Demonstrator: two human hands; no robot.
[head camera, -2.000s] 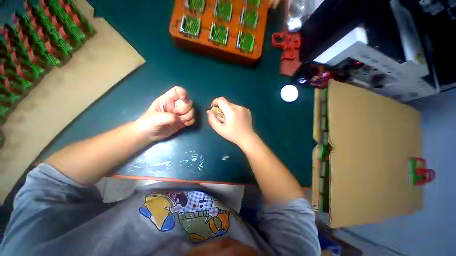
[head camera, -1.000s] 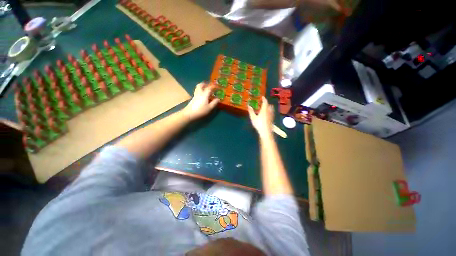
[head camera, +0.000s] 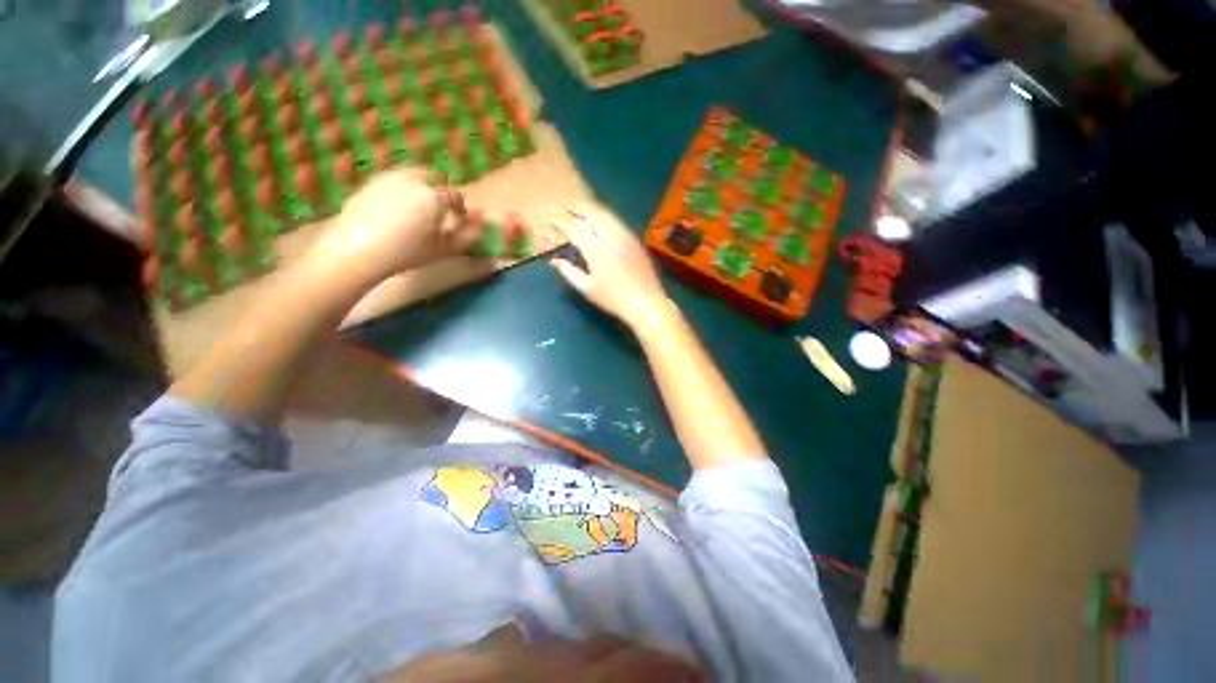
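My left hand (head camera: 396, 224) is over the left cardboard sheet (head camera: 387, 296), blurred, its curled fingers closed at the red loop of a green circuit board assembly (head camera: 467, 230). Another green piece with red (head camera: 504, 242) is just right of it, near the sheet's front edge. My right hand (head camera: 604, 267) is to the right of these, fingers spread, with nothing seen in it. The orange fixture (head camera: 694, 267) lies further right. Two of its front-row pockets are dark and empty; the others show green boards.
Dense rows of boards with red loops (head camera: 307, 147) cover the sheet's back part. Another sheet with boards (head camera: 667, 47) lies at the far side. A pale strip (head camera: 827, 364), white disc (head camera: 871, 350) and red bracket (head camera: 874, 278) lie right of the fixture, beside the white-and-black machine (head camera: 1067, 334).
Both hands have left the fixture and moved left to the cardboard sheet. Two front-row pockets that were filled are now empty. The view has shifted, so the bench items appear further right.
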